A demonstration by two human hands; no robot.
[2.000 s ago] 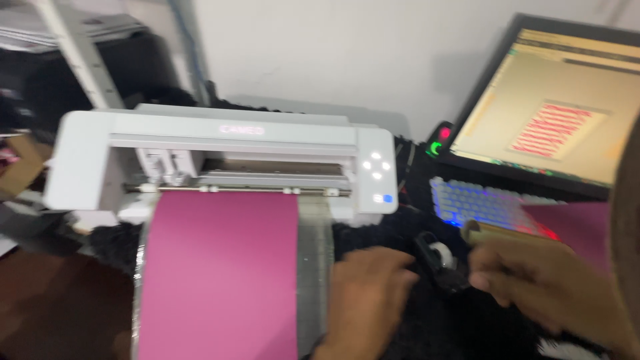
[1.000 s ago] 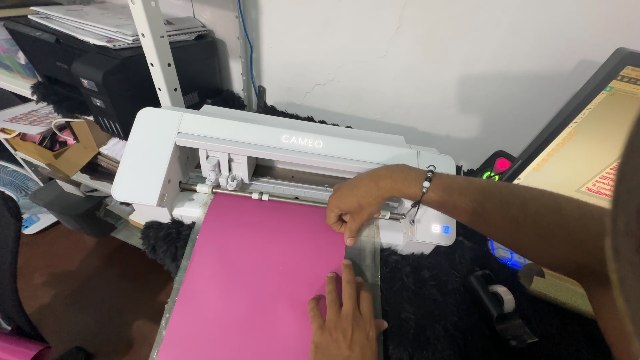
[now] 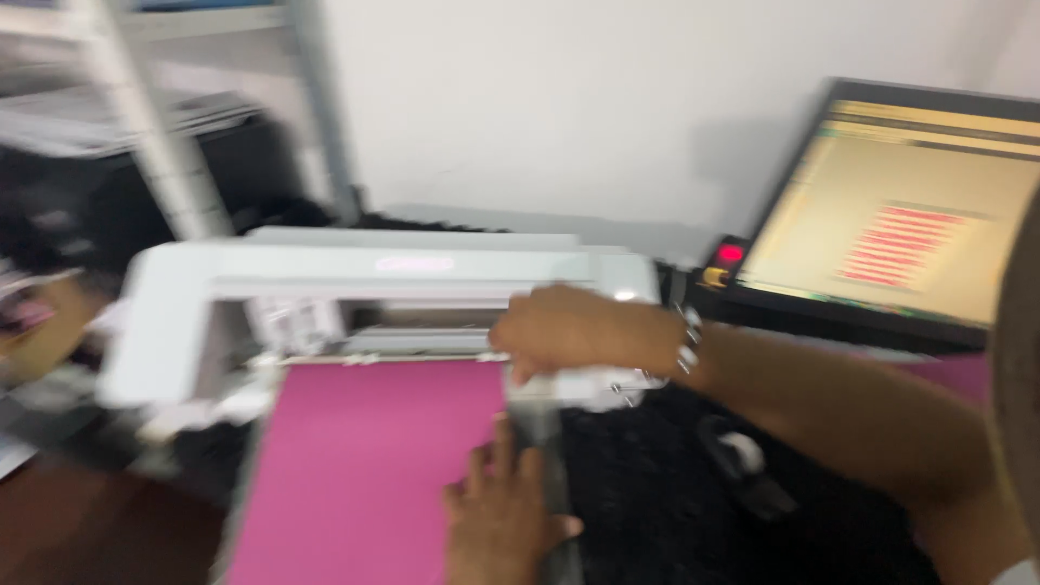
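A magenta sheet (image 3: 366, 463) lies on a greyish cutting mat (image 3: 566, 504), its far edge at the roller bar of a white Cameo cutting machine (image 3: 406, 268). My left hand (image 3: 500, 504) rests with spread fingers on the sheet's right side and the mat. Reaching in from the right, my right hand (image 3: 561, 329), with a beaded bracelet at the wrist, is at the roller bar near the sheet's far right corner. Its fingers are bent; blur hides whether they pinch anything.
A tape dispenser (image 3: 747, 467) lies on black furry cloth (image 3: 634, 487) right of the mat. A monitor (image 3: 902, 211) stands at the right, partly behind a dark blurred edge. At the left are a shelf post (image 3: 154, 122) and a black printer (image 3: 227, 175) with papers on top.
Two seconds ago my right hand was by the keyboard, holding a roll-like object; by one second ago it was at the machine's roller bar. My left hand has come onto the sheet's right side.
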